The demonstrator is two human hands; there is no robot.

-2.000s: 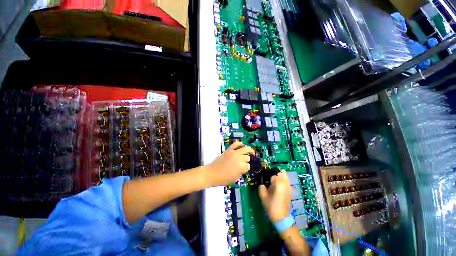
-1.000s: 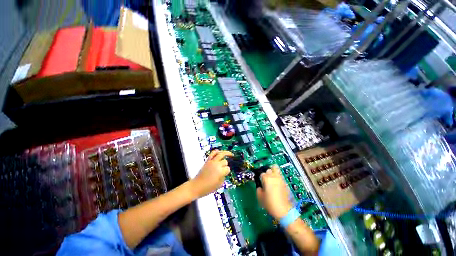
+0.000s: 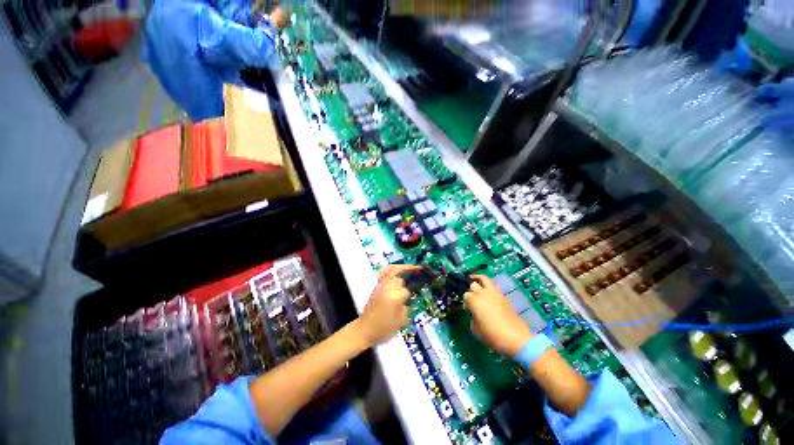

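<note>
A large green circuit board (image 3: 470, 343) lies on the line in front of me, crowded with parts. My left hand (image 3: 389, 304) is over the board's left side, its fingertips at a dark component (image 3: 420, 278). My right hand (image 3: 494, 315) is a little to the right, with a light-blue wrist strap, its fingertips at dark parts (image 3: 457, 285) on the board. The fingertips are blurred and partly dark, so I cannot tell whether either hand grips a part. A round red-copper toroidal inductor (image 3: 407, 233) stands on the board just beyond my hands.
Left are a carton with red dividers (image 3: 157, 217) and clear blister trays (image 3: 261, 317) in a black tote. Right are a black tray of pale parts (image 3: 544, 204), a cardboard sheet with copper coils (image 3: 622, 304), yellow-topped parts (image 3: 727, 378) and stacked clear plastic. A person in blue (image 3: 205, 48) stands farther up the line.
The view has swung, bringing the other person into sight and more of the line's far end. Both hands stay over the same board area, the right fingertips slightly nearer the left ones.
</note>
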